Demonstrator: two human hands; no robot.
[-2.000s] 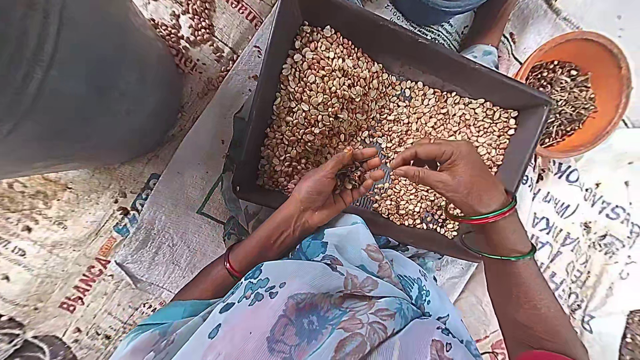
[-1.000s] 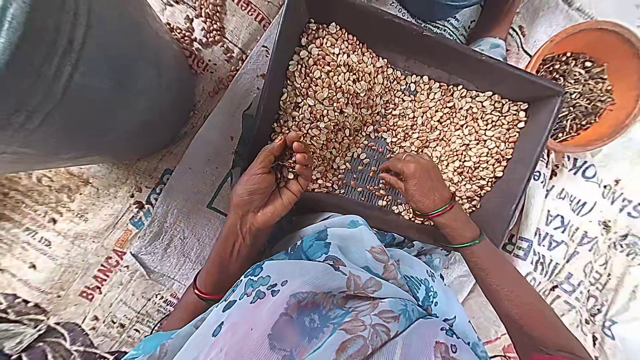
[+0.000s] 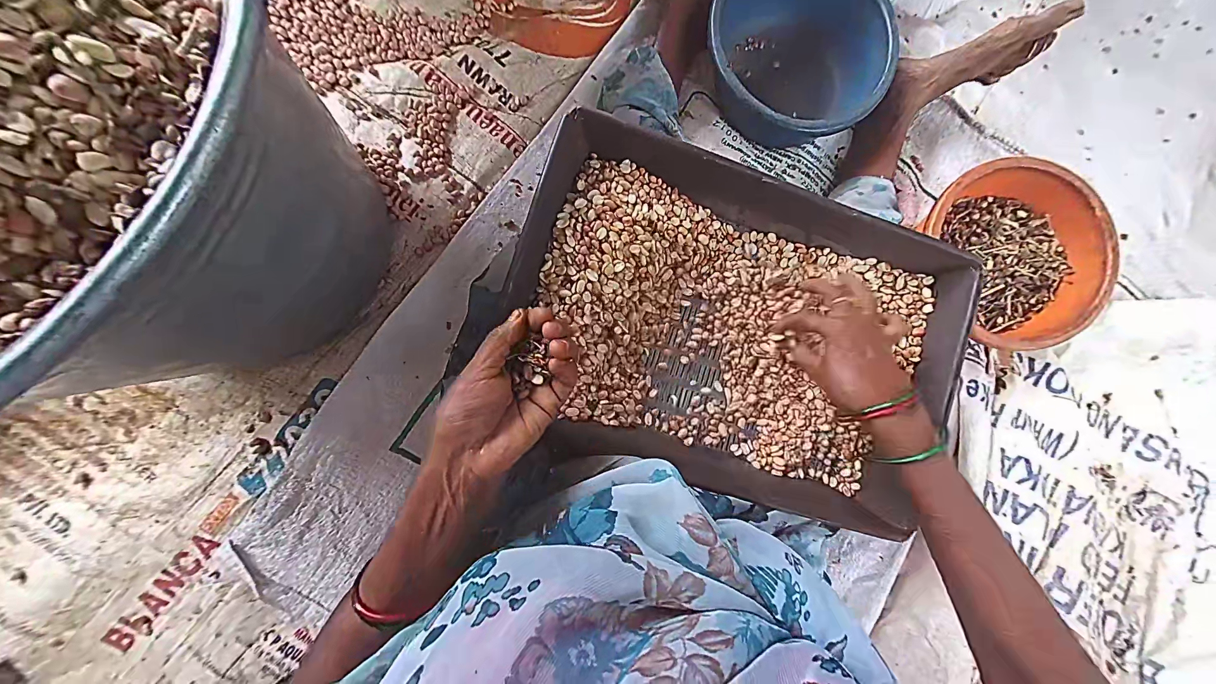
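Observation:
A dark rectangular plastic tray with a slotted bottom lies in front of me, holding a spread of pale, shelled seeds that look like coffee beans. My left hand is cupped, palm up, over the tray's left near corner, its fingers curled around a small heap of dark bits and stalks. On the right side of the tray my right hand is palm down, fingers spread and bent among the seeds. It is slightly blurred, and whether a seed is between its fingertips cannot be told.
A large grey bucket full of seeds stands at left. Beyond the tray are a blue bowl and another person's bare foot. An orange bowl of dark stalks sits at right. Printed woven sacks cover the ground, with loose seeds on them.
My right hand has moved rightward over the seeds from the slotted patch near the tray's middle. My left hand stays cupped around the dark bits. The view has shifted, bringing the blue bowl into fuller sight.

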